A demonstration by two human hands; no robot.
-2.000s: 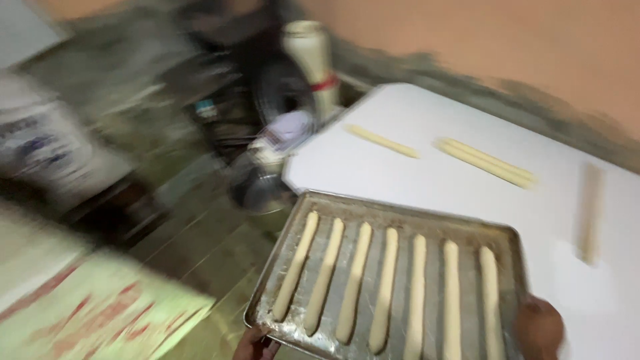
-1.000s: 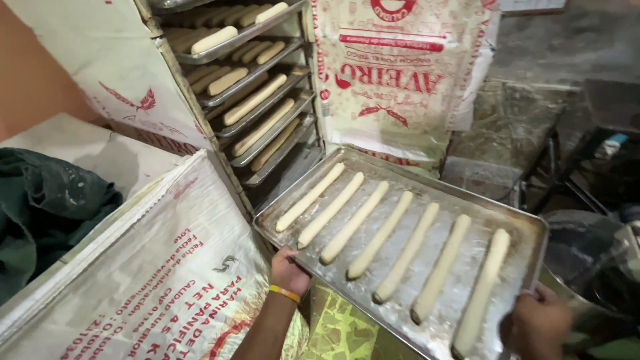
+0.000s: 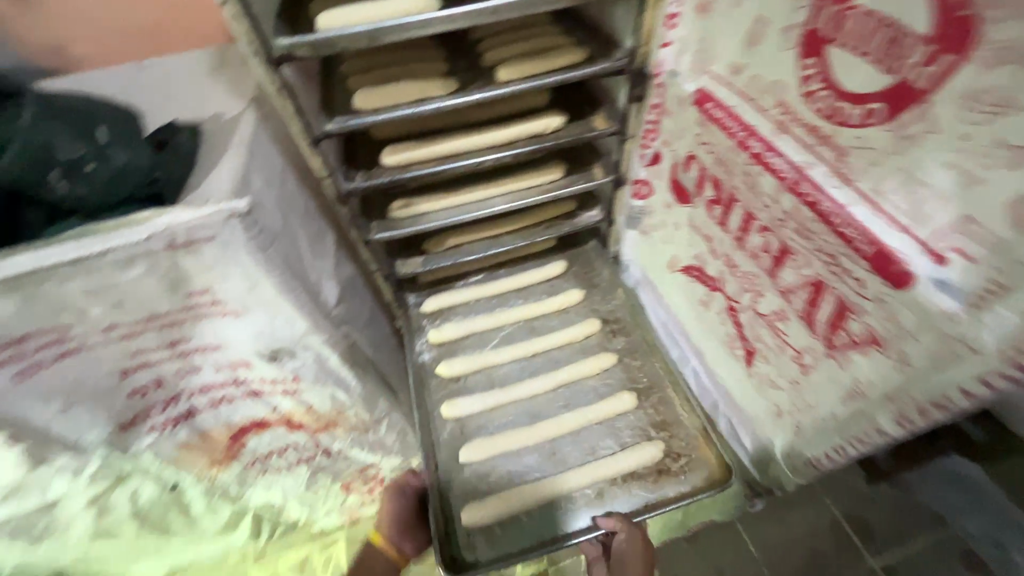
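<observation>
A metal baking tray with several dough sticks lying across it is tilted away from me, its far end inside a tray rack below the other trays. My left hand, with a yellow wristband, grips the tray's left edge near the close corner. At the near edge, my right hand holds the rim, thumb on top and fingers below. Above, several trays of shaped dough sit on the rack's levels. How far the held tray reaches inside is hidden.
Printed flour-sack sheeting covers the panel right of the rack. More sacking drapes a surface at the left. Dark cloth lies behind it at the upper left. Floor tiles show at the lower right.
The tray, earlier held outside the rack, now has its far end in it. My right hand has moved from the tray's right side to its near edge. The view has swung to the rack.
</observation>
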